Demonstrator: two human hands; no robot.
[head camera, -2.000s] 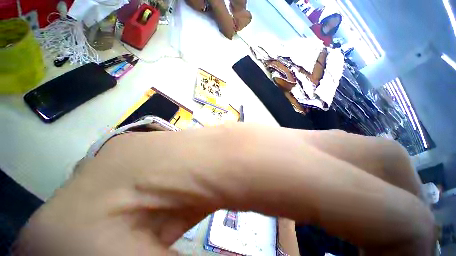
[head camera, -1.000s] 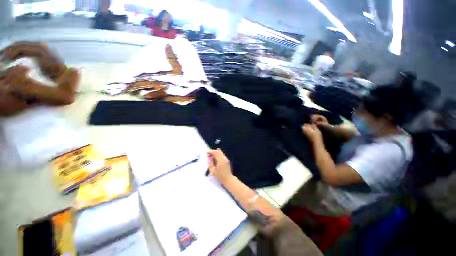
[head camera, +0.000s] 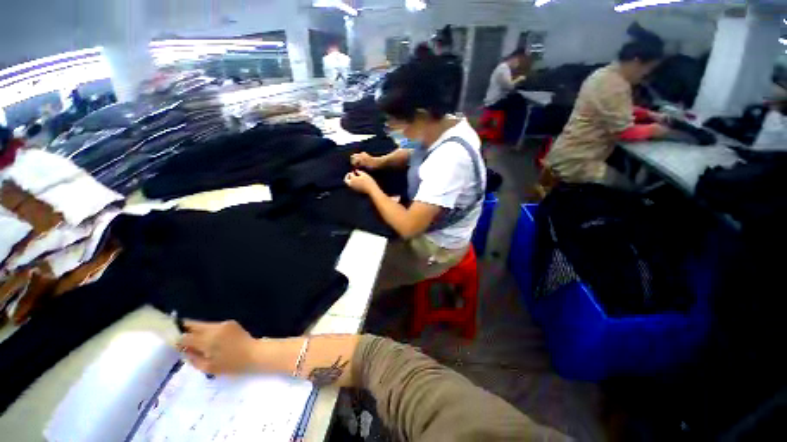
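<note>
My right hand (head camera: 216, 347) rests at the upper part of an open file folder with white pages (head camera: 220, 410), its fingers closed around a slim dark pen (head camera: 179, 322). The pen's end sticks up above the fingers; its lower end is hard to make out. The right page carries faint writing, too blurred to read. A large black coat (head camera: 233, 259) lies on the table just beyond the folder and my hand. My left hand is not in view.
A masked person (head camera: 444, 177) sits on a red stool (head camera: 446, 298) at the table, handling dark cloth. Brown-and-white garments (head camera: 52, 216) lie at left. A blue crate (head camera: 595, 341) of dark garments stands right. Another person (head camera: 595, 121) works at a farther table.
The view has swung right and up from the table, bringing the crate and more workers into sight. The yellow books have left the picture. My right hand is still at the folder.
</note>
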